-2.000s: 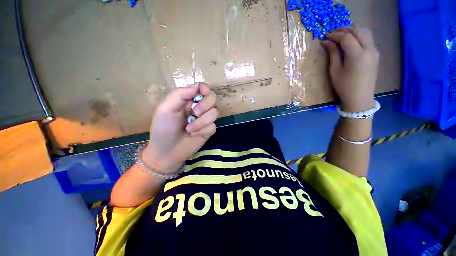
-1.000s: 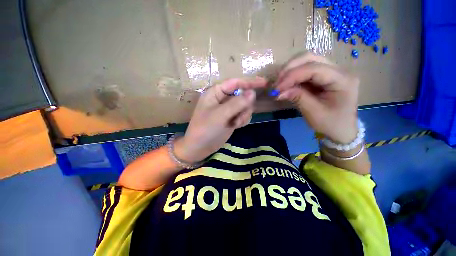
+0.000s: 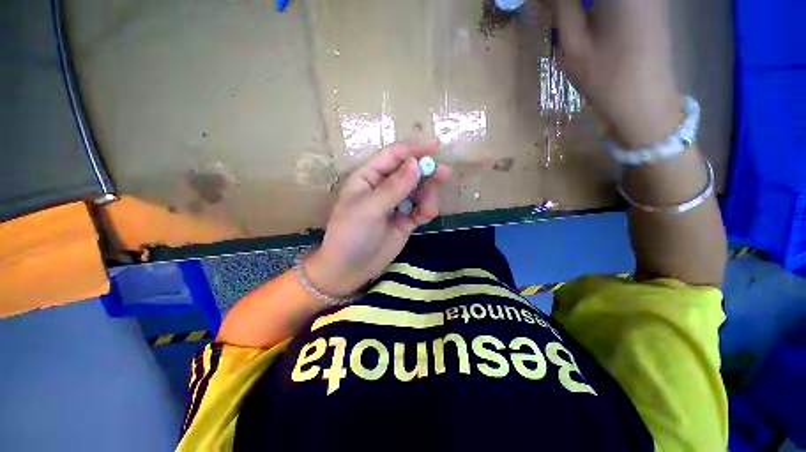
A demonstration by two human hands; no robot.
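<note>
My left hand (image 3: 380, 199) is over the front part of the cardboard. Its thumb and index finger pinch a small assembly with a pale round face (image 3: 427, 166). Another pale piece (image 3: 406, 206) shows under the curled fingers. My right hand (image 3: 610, 66) is blurred and reaches to the top right. Its fingertips are cut off by the top edge, so what it holds cannot be told. The blue parts pile is mostly hidden or out of view; a bit of blue (image 3: 588, 3) shows by the right hand.
Brown cardboard (image 3: 239, 106) with shiny tape covers the bench. A white round pot (image 3: 508, 4) with dark smudges and a blue piece (image 3: 281, 4) are at the top edge. An orange sheet (image 3: 49, 256) is at left, a blue bin (image 3: 773, 115) at right.
My right hand has moved from beside my left hand up to the top right. The piece in my left fingertips now shows its pale round face. The view has shifted, and the white pot now shows.
</note>
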